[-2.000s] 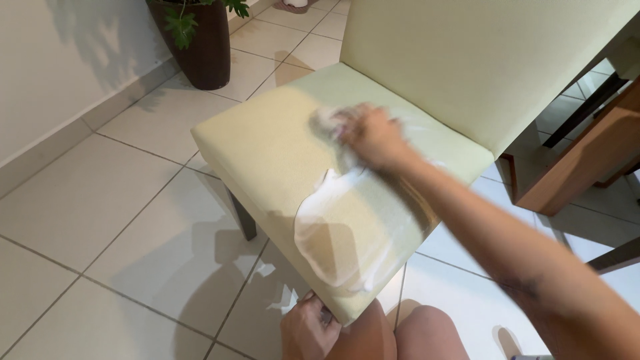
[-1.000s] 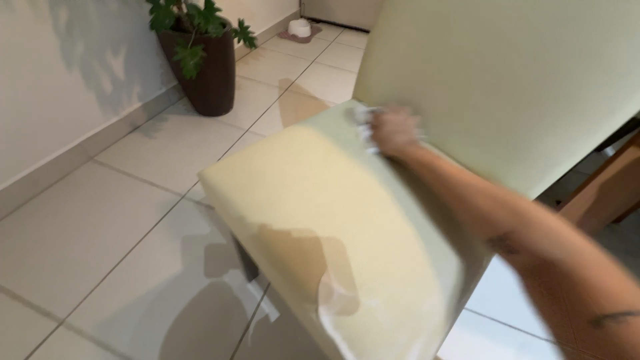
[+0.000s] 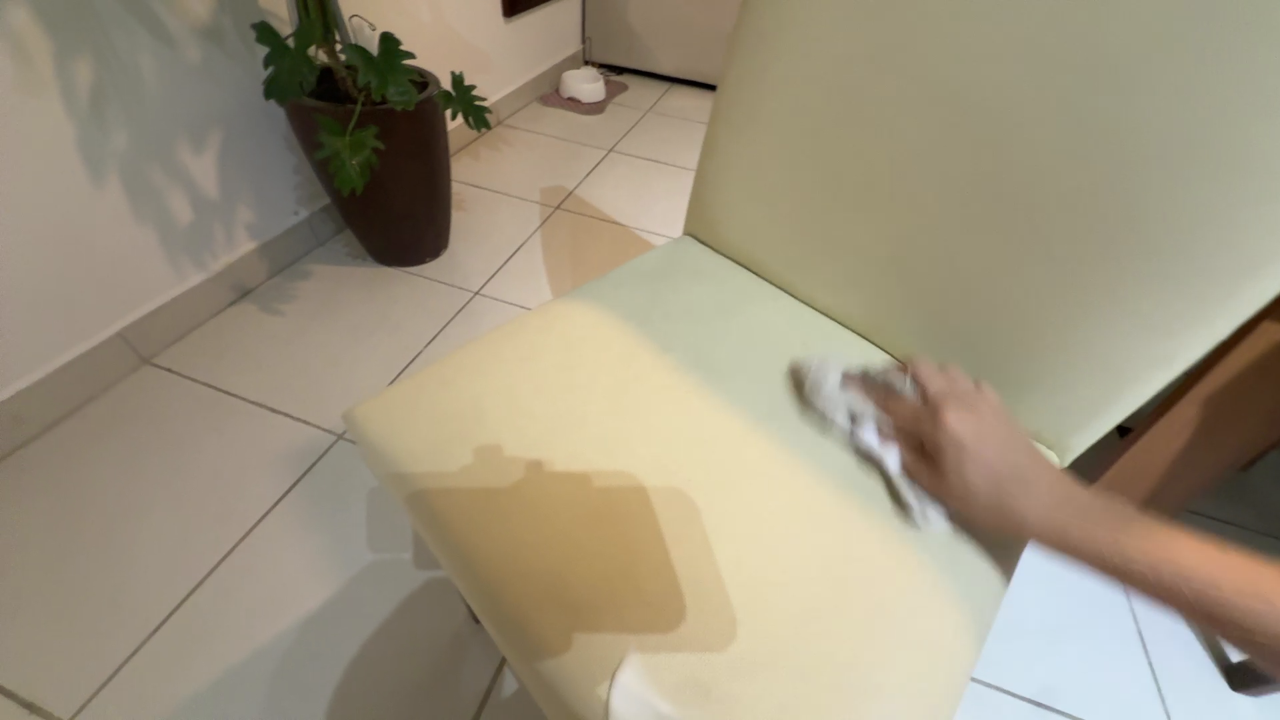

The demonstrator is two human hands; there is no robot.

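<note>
A cream upholstered chair fills the middle and right, its seat (image 3: 640,420) low and its backrest (image 3: 960,180) rising behind. My right hand (image 3: 960,440), slightly blurred, holds a crumpled whitish cloth (image 3: 865,425) on the right part of the seat, close to the foot of the backrest. A white patch (image 3: 640,690), which looks like foam, lies at the seat's near edge, partly cut off by the frame. A dark shadow falls across the seat's left part. My left hand is out of view.
A green-leaved plant in a tall brown pot (image 3: 395,180) stands by the wall at the left. Farther back, a white bowl (image 3: 583,85) sits on a small mat. Wooden furniture (image 3: 1190,430) is close behind the chair at the right. Pale tiles cover the floor.
My right hand has moved with the cloth from the far corner of the seat toward its right side. My left hand, seen at the near corner two seconds ago, has left the view.
</note>
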